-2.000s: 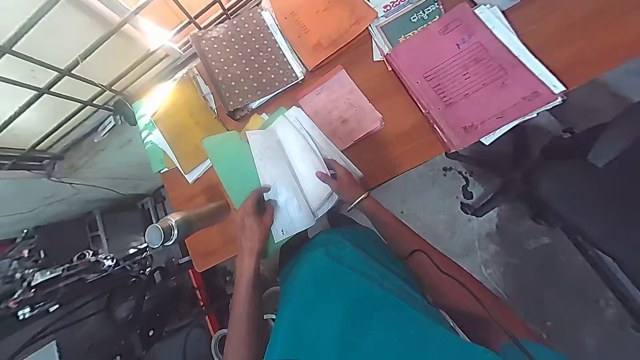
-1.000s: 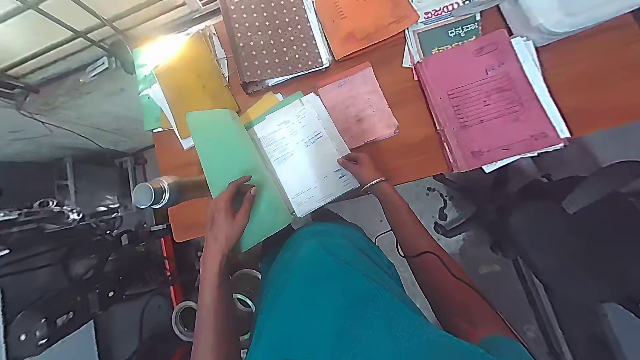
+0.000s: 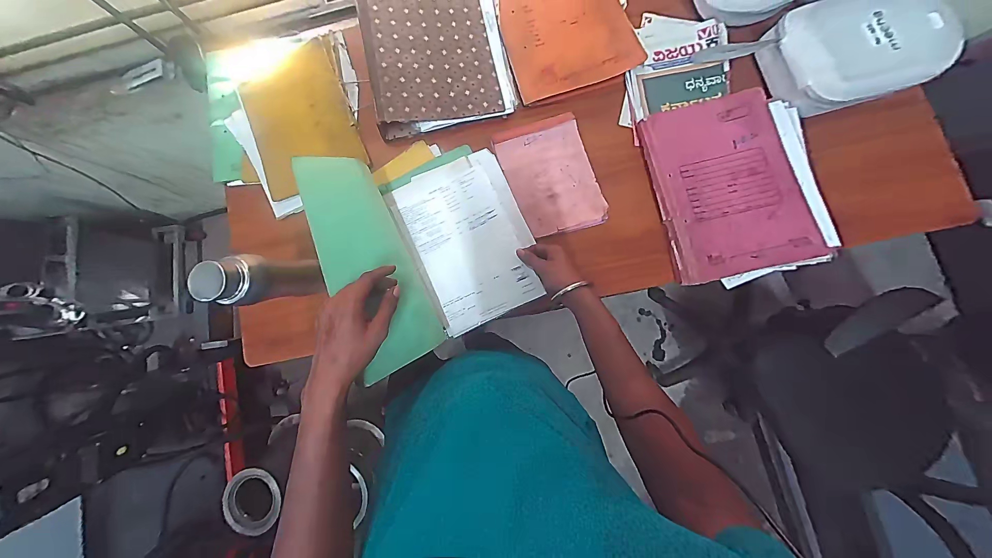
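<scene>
A green paper folder (image 3: 364, 248) lies spread on the wooden table, its cover turned to the left. On its right side rests a stack of printed white sheets (image 3: 465, 240). My left hand (image 3: 353, 325) lies on the green cover, thumb and fingers apart, holding nothing. At the lower right edge of the sheets is my right hand (image 3: 549, 267), its fingertips pinching the paper's edge. A bangle circles the right wrist. A pink booklet (image 3: 550, 178) lies just beyond the sheets, partly beside them.
On the wooden table (image 3: 883, 170) are a magenta file (image 3: 736, 186), a brown patterned folder (image 3: 438, 58), an orange folder (image 3: 570, 43), a yellow folder (image 3: 298, 112) and a white bag (image 3: 868, 50). A metal flask (image 3: 252, 280) lies at the left edge. A black chair (image 3: 845, 395) stands lower right.
Two seconds ago the sheets stood partly raised in my right hand; now they lie flat in the folder. My left hand has moved from the sheets' lower edge onto the green cover.
</scene>
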